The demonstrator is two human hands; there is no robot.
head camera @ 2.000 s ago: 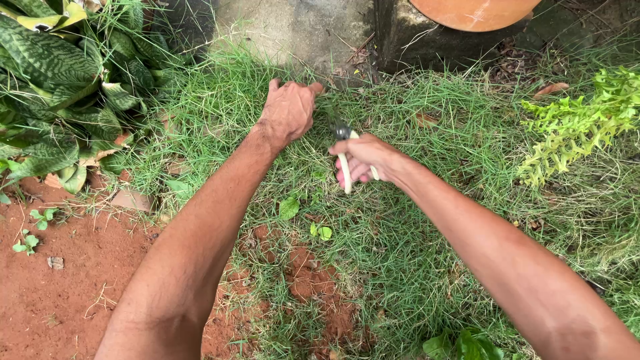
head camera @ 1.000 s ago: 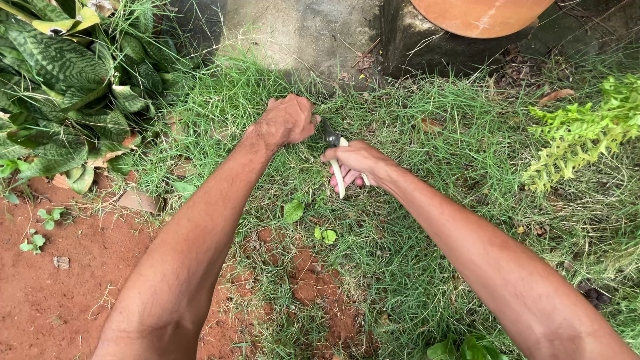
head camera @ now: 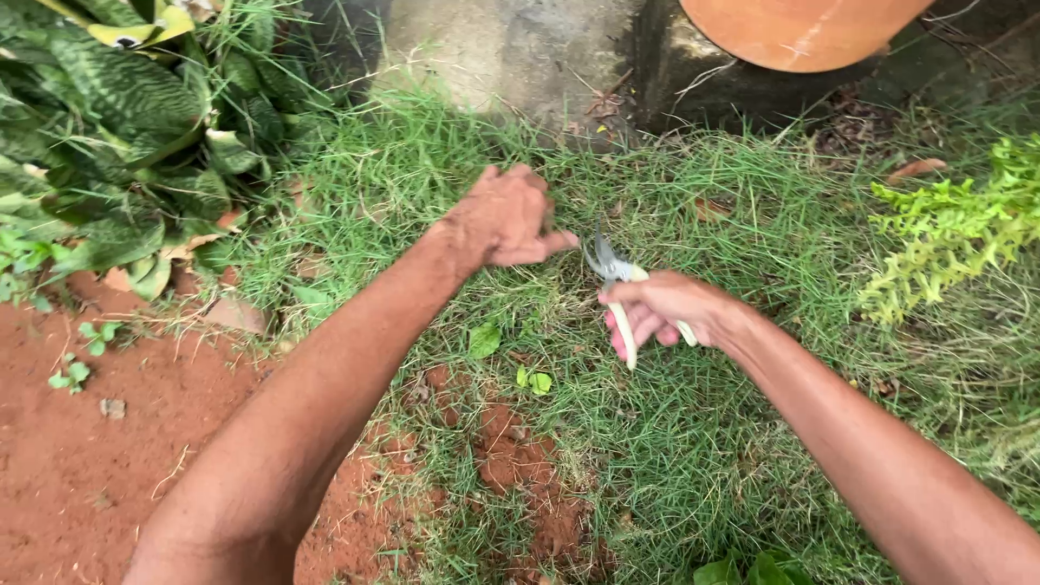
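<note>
My right hand (head camera: 658, 313) is closed around the pale handles of a pair of pruning shears (head camera: 609, 264), just right of the middle of the view. The metal blades are parted and point up and left over the grass (head camera: 682, 414). To their left, my left hand (head camera: 512, 218) is low over the grass, its fingers partly curled and its thumb stretched toward the blades. Its fingertips are blurred, and whether they pinch any grass blades cannot be told.
A paved concrete edge (head camera: 520, 57) runs along the top, with a round terracotta-coloured object (head camera: 804, 28) above it. Broad-leaved variegated plants (head camera: 130, 106) grow at upper left, a bright green fern (head camera: 959, 227) at right. Bare red soil (head camera: 97, 463) lies at lower left.
The shears' blades, close beside my left hand one second ago, are now a little apart from it and parted. My left thumb now sticks out to the right.
</note>
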